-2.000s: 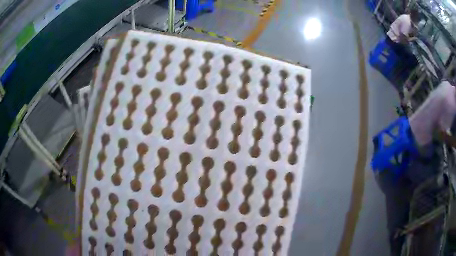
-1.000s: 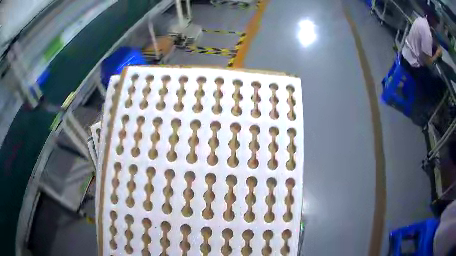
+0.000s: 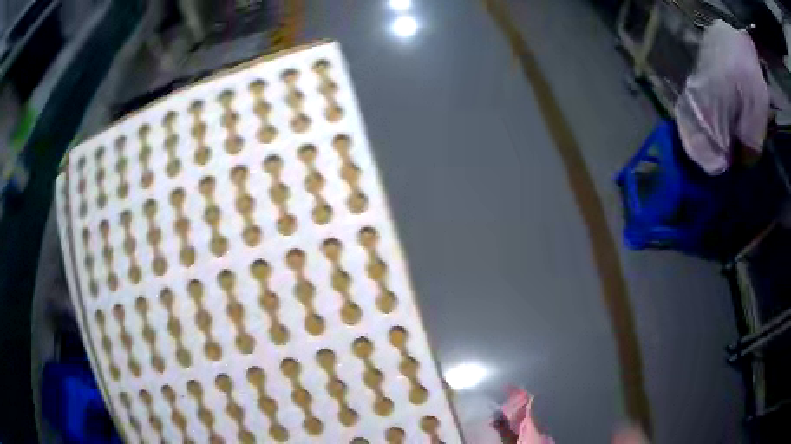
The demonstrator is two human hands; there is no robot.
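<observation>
A large white foam tray [image 3: 247, 253] with rows of dumbbell-shaped cutouts fills the left and centre of the view, tilted. Brown shows through the cutouts and along its far edge. Another pale layer shows beneath it at the left edge, so it looks like a stack. My left hand is not in view. A crumpled pink thing [image 3: 522, 418] shows at the bottom edge, right of the tray, and a blurred skin-toned patch [image 3: 631, 435] is cut off further right. I cannot tell whether either is part of my right hand.
Grey floor [image 3: 486, 217] with a brown line [image 3: 579, 182] runs along the right of the tray. A person in a pink top [image 3: 724, 100] is at the upper right, by a blue stool [image 3: 646, 191] and dark bench frames. Another blue object [image 3: 74, 401] is at the lower left.
The foam stack has shifted left in view and tilted counterclockwise. The aisle scene has shifted too, with a person and blue stool now nearer at the right. The pink thing has appeared at the bottom.
</observation>
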